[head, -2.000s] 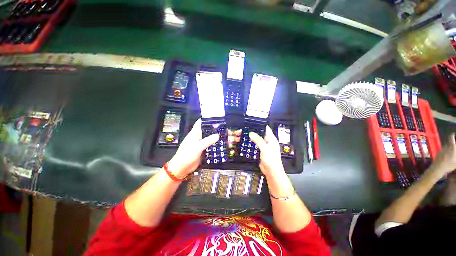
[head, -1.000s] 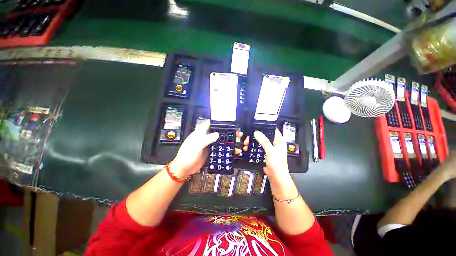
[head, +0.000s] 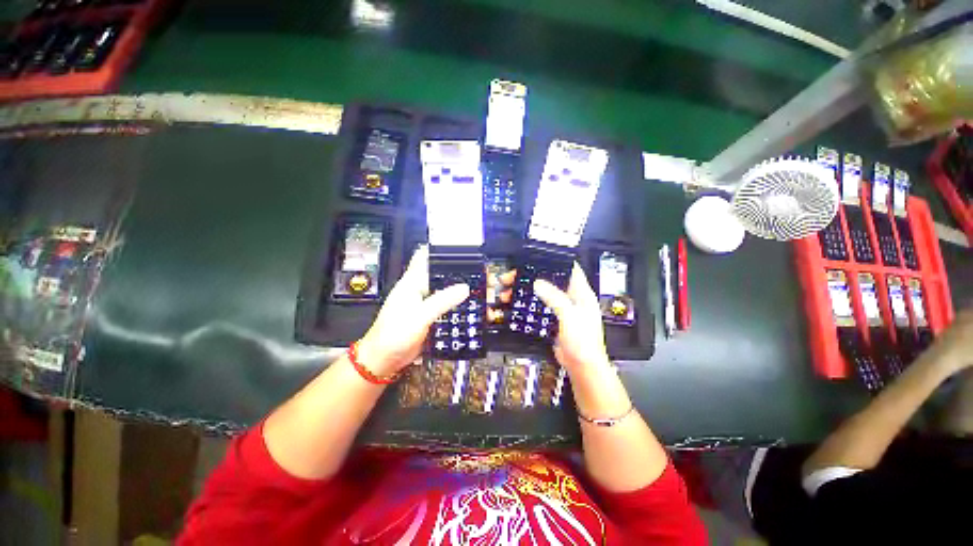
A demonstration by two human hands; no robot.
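My left hand point(head: 411, 320) holds an open flip phone point(head: 457, 325) upright, its thumb on the upper keypad. My right hand point(head: 573, 320) holds a second open flip phone point(head: 563, 192), its thumb also on the keys. Both screens glow white with a small dark pattern. Behind them a third open flip phone point(head: 505, 119) stands in the black phone tray point(head: 320, 315). Closed flip phones lie in the tray at left point(head: 359, 256) and right point(head: 615, 286). My fingers under the phones are partly hidden.
Small brown-and-white cards point(head: 482, 386) lie below the tray. Two thin sticks, one red point(head: 683, 283), lie right of it, near a white fan point(head: 784, 199). A red phone tray point(head: 822, 341) and a neighbour's arm point(head: 896, 411) are at right. Documents point(head: 48, 304) lie left.
Both held screens have gone from mostly plain white to white with a dark pattern. The left phone has shifted slightly left, away from the right phone.
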